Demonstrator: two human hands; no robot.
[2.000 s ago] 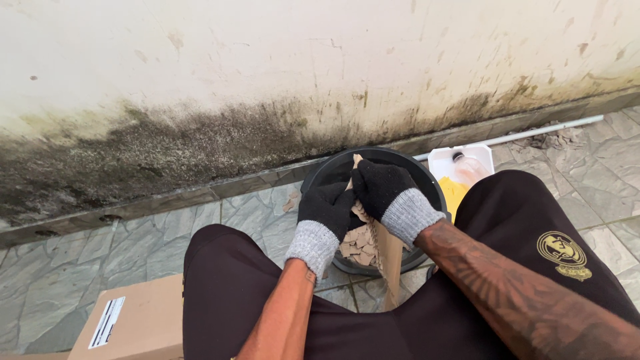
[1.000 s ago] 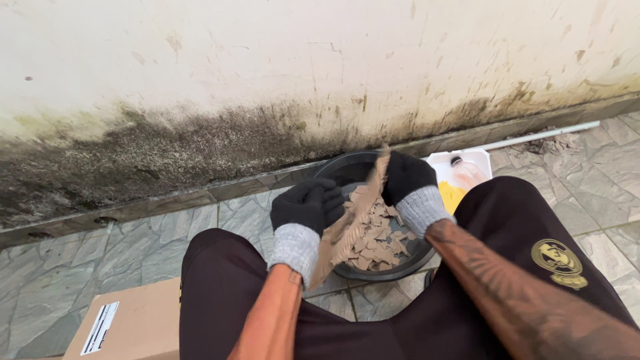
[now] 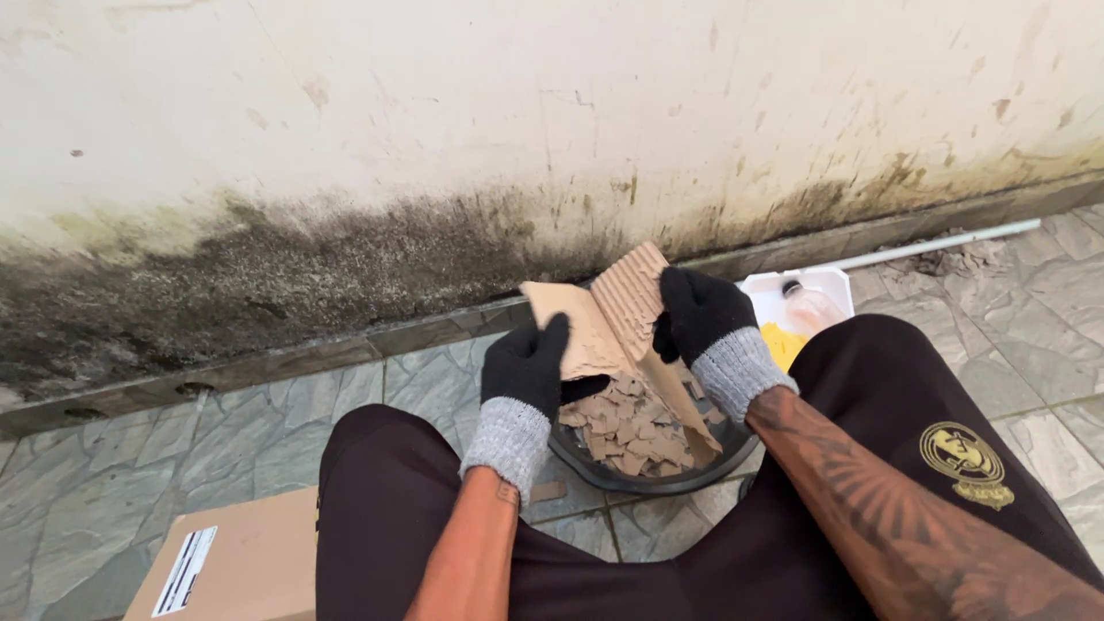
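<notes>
A torn sheet of corrugated cardboard [image 3: 582, 326], ridged on its upper right part, spans the space between my hands. My left hand [image 3: 524, 366], in a black knit glove with a grey cuff, grips its left side. On the right, my right hand [image 3: 700, 315], gloved alike, holds the ridged part by its edge. Below them stands a round black tub [image 3: 604, 479], partly hidden by the cardboard and my hands. Many small torn cardboard pieces [image 3: 634, 431] lie in it, and a long strip of the sheet hangs down over them.
A white foam tray [image 3: 841, 280] with a clear bottle and something yellow stands right of the tub. Behind it a pale pipe [image 3: 949, 241] lies along the stained wall [image 3: 414, 250]. A cardboard box [image 3: 246, 552] with a label sits at lower left. Stone-patterned tiles [image 3: 112, 483] cover the floor.
The cardboard, bunched between my close hands two seconds ago, is now spread open with its ridged inside showing. My hands have moved farther apart.
</notes>
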